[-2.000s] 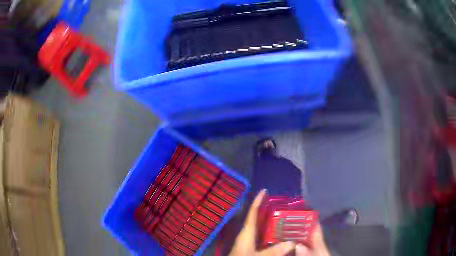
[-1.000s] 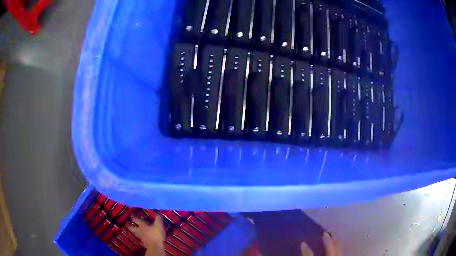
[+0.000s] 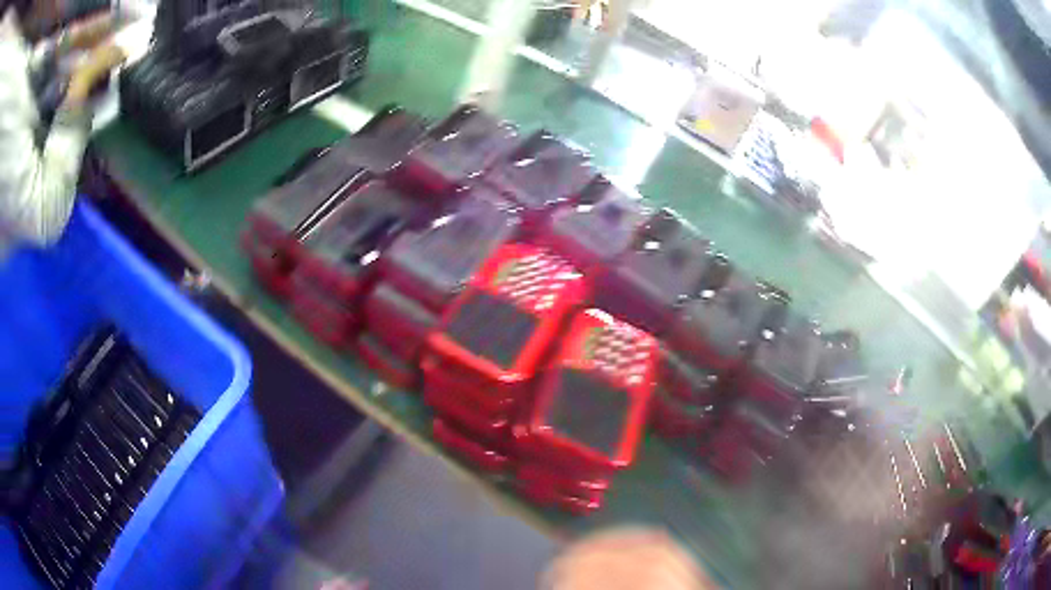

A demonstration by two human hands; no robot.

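Observation:
Red radios [image 3: 588, 403] stand in stacks on the green bench. The two nearest stacks face up, with pale keys and dark speaker squares. Behind and beside them, more stacks [image 3: 455, 248] show dark backs above red sides. A blurred hand, apparently my right hand [image 3: 628, 562], is cut off by the bottom edge, below the near stacks and apart from them. Its fingers and anything in it cannot be made out. My left hand is not clearly in view; a tiny pinkish patch at the bottom edge is too small to name.
A blue crate [image 3: 219, 415] with rows of black units [image 3: 98, 461] is at left. Black radios [image 3: 248, 87] stand at the bench's far left end, near a person's pale sleeve [image 3: 40, 161]. A dark blurred shape [image 3: 836, 496] is at lower right.
The view has swung from the crates to the bench. The blue crate now sits at left; the lower crate of red parts is out of view. The red radio held earlier no longer shows in a hand.

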